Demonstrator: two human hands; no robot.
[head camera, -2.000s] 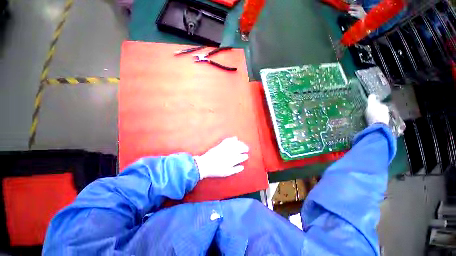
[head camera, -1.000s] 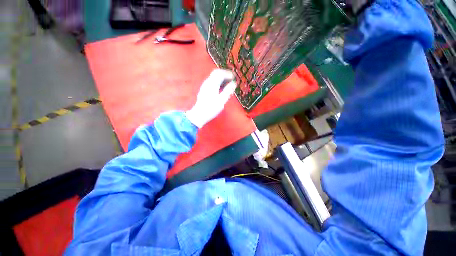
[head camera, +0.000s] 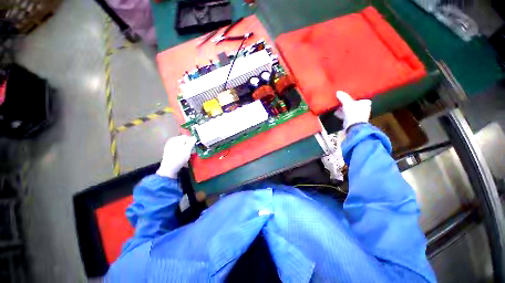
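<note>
The circuit board lies component side up on the left red mat. It carries long silver-white heat sinks, orange-red copper coils and a yellow-wrapped block. My left hand, in a white glove, is at the board's near left corner and grips its edge; its fingertips are partly hidden. My right hand, also gloved, is off the board at the near edge of the right red mat, fingers apart, with nothing visible in it.
Cutters and a thin dark tool lie at the left mat's far edge. A black tool tray is behind them. A black bin with red lining is on the floor at lower left. Metal rails are at right.
The board has moved from the right mat to the left mat and been turned from solder side to component side. My right hand has come off it; my left hand now grips its near left corner.
</note>
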